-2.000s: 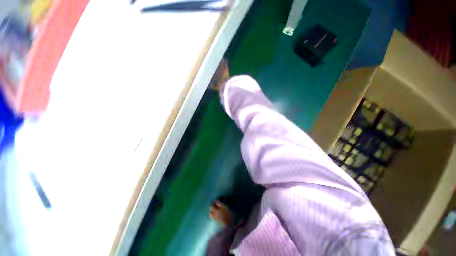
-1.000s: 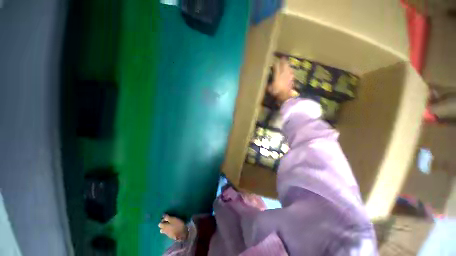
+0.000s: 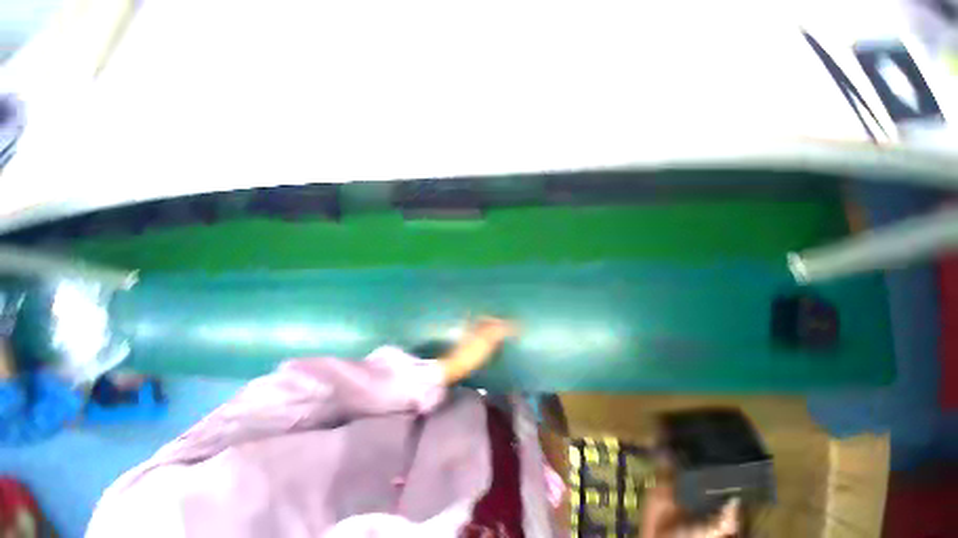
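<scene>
A black box [image 3: 720, 462] with faint pale lettering is held over the open carton at the lower right. My right hand [image 3: 685, 517] grips it from below, partly cut off by the bottom edge. My left hand [image 3: 478, 349] is blurred over the front of the green surface [image 3: 630, 336]; a dark patch lies beside it, and I cannot tell if it is a held thing or shadow. The brown carton [image 3: 856, 489] holds rows of black boxes with yellow print [image 3: 604, 483]. Another black box [image 3: 806, 323] stands at the right end of the green surface.
A white shelf [image 3: 441, 95] overhangs the back of the surface, with dark blocks [image 3: 441, 200] in its shadow. Metal supports [image 3: 872, 250] come down at both sides. Clear plastic [image 3: 84, 326] and blue bags [image 3: 42, 405] are at the far left.
The view has swung to face the shelf. My right hand, inside the carton before, now holds a black box above it. My left hand is now extended over the green surface.
</scene>
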